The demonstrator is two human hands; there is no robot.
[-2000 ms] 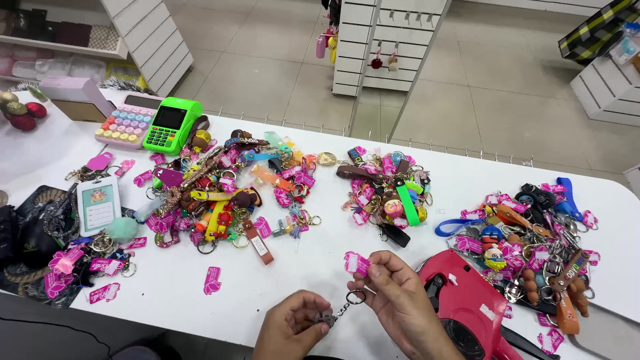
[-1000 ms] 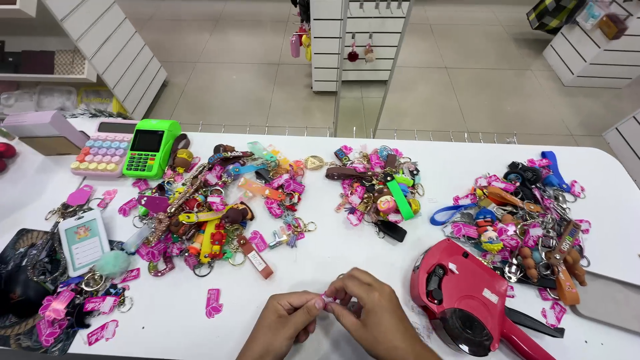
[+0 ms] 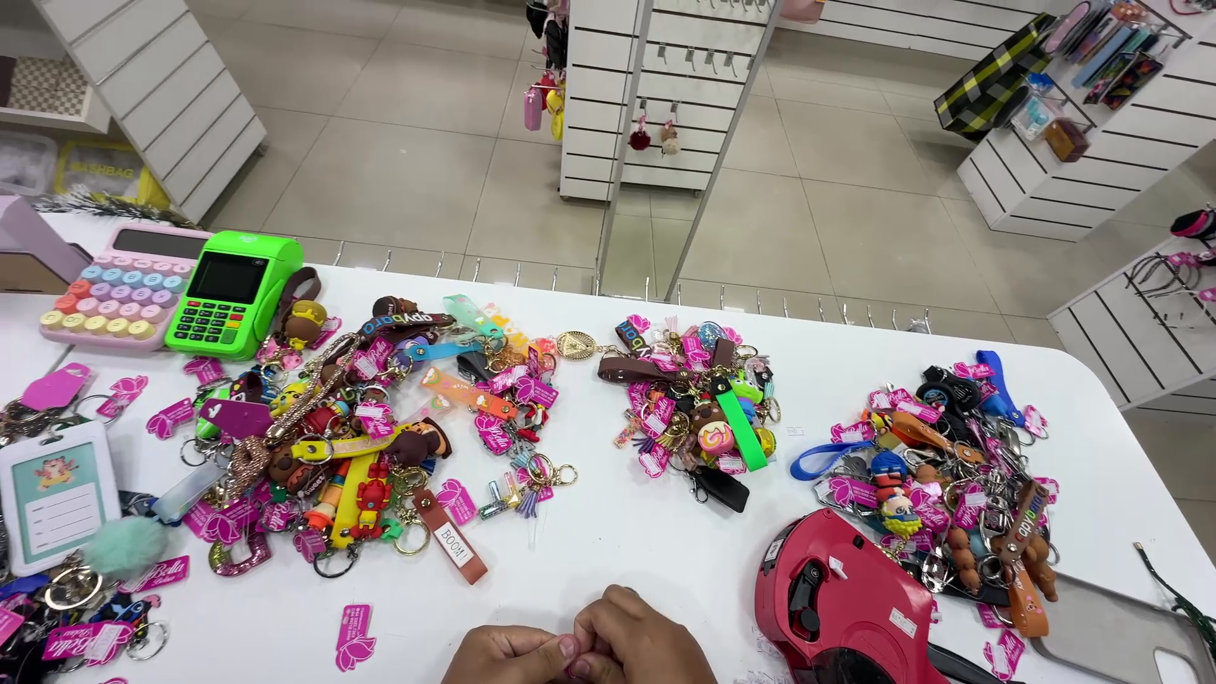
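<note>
My left hand [image 3: 513,654] and my right hand [image 3: 638,638] meet at the bottom middle, fingertips pinched together. A sliver of something pink shows between them; the rest is hidden by the fingers. Just right of my right hand lies a red price label gun [image 3: 845,598] with a black handle. A loose pink tag [image 3: 354,636] lies flat to the left of my left hand. Beyond the hands are piles of keychains with pink tags: a large one [image 3: 361,456] at left, a smaller one [image 3: 698,408] in the middle, and another [image 3: 950,484] at right.
A pink calculator [image 3: 123,285] and a green card terminal [image 3: 233,294] stand at the back left. A white badge holder [image 3: 59,499] lies at the left edge, beside a mint pompom [image 3: 125,546]. A grey phone case [image 3: 1121,627] is at lower right. Metal hooks line the counter's far edge.
Two seconds ago my hands were apart, holding a metal keychain with a pink tag; now they are together and the keychain is not visible. The view has shifted.
</note>
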